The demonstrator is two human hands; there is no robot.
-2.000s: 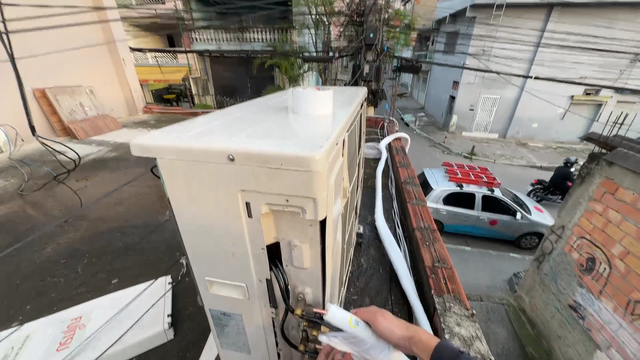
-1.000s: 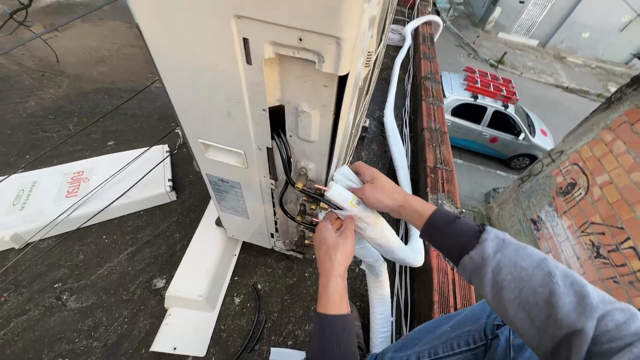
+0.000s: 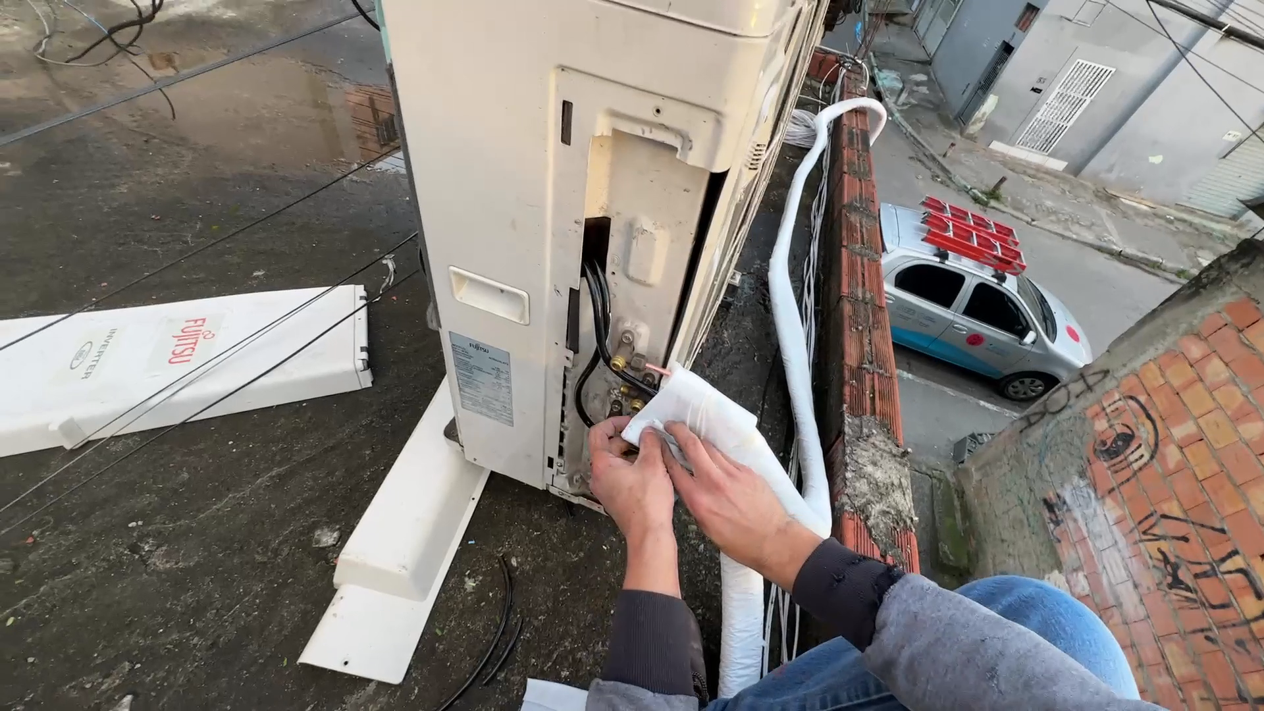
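A beige outdoor air-conditioner unit (image 3: 494, 178) stands upright with its service recess uncovered, showing black cables (image 3: 598, 321) and brass valves (image 3: 620, 363). Just below the valves, my left hand (image 3: 637, 479) pinches the edge of white wrapping tape (image 3: 696, 410) between thumb and fingers. My right hand (image 3: 736, 504) lies against the same tape and the wrapped pipe, its fingers close to my left thumb. A bare copper pipe end (image 3: 656, 368) pokes out of the wrap beside the valves. The white wrapped pipe (image 3: 790, 296) runs back along the wall.
A brick parapet (image 3: 859, 296) borders the right side, with a street and a silver car (image 3: 958, 296) below it. Two white panels, one lettered (image 3: 237, 346) and one bent (image 3: 405, 553), lie on the dark roof. Thin cables cross at left; black cable pieces (image 3: 499, 632) lie near my knees.
My right hand has moved down the wrapped pipe from its top end, toward my left hand. The view tilted down strongly after the earliest frame.
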